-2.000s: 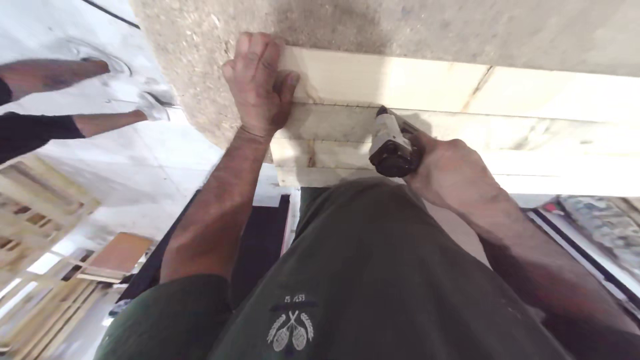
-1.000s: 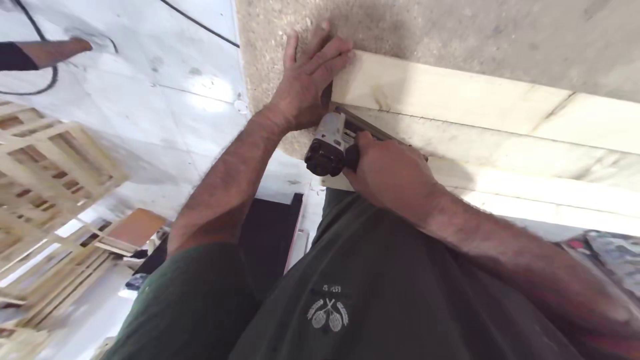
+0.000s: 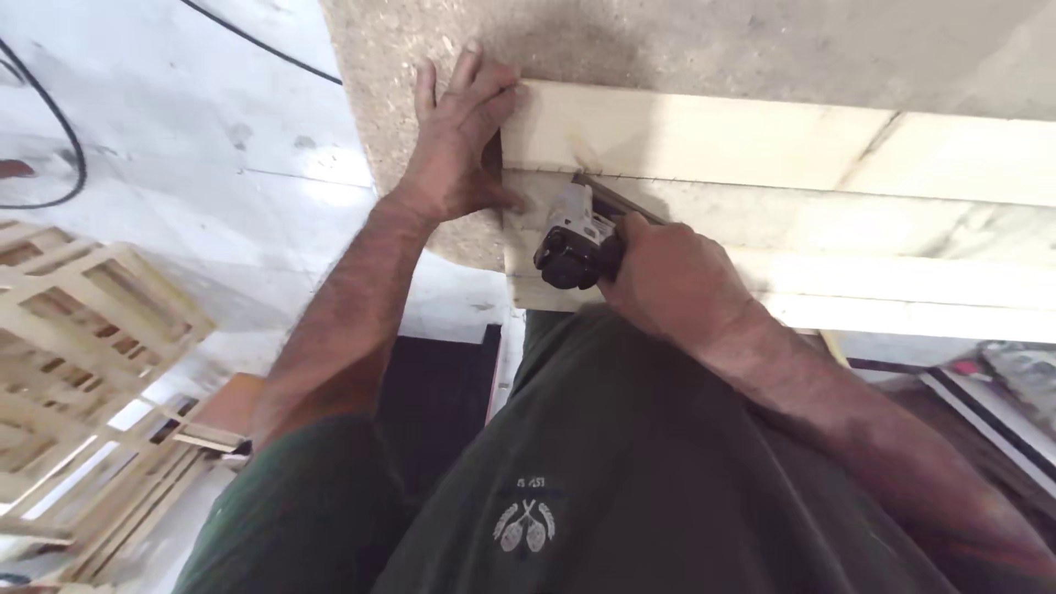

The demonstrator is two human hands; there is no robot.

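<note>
Pale wooden boards (image 3: 742, 140) lie side by side across a speckled particleboard-like work surface (image 3: 767, 45). My right hand (image 3: 681, 276) grips a pneumatic stapler (image 3: 573, 235), grey and black, whose nose meets the seam between the upper two boards near their left ends. A row of small marks or staples runs along that seam. My left hand (image 3: 462, 144) is spread at the left ends of the boards, its fingers partly on the upper board and partly over the work surface. The palm side is hidden, and whether it grips the board edge does not show.
Slatted wooden frames (image 3: 99, 305) are stacked on the left, near an orange-brown panel (image 3: 231, 408). A black hose or cable (image 3: 70, 132) curves over the pale floor, where part of another person's hand (image 3: 15, 169) shows. A dark object (image 3: 437, 379) stands below the surface's edge.
Two seconds ago the stapler was farther right along the boards; my right hand has brought it left, near their ends. The other person's arms have mostly left the view, which has shifted.
</note>
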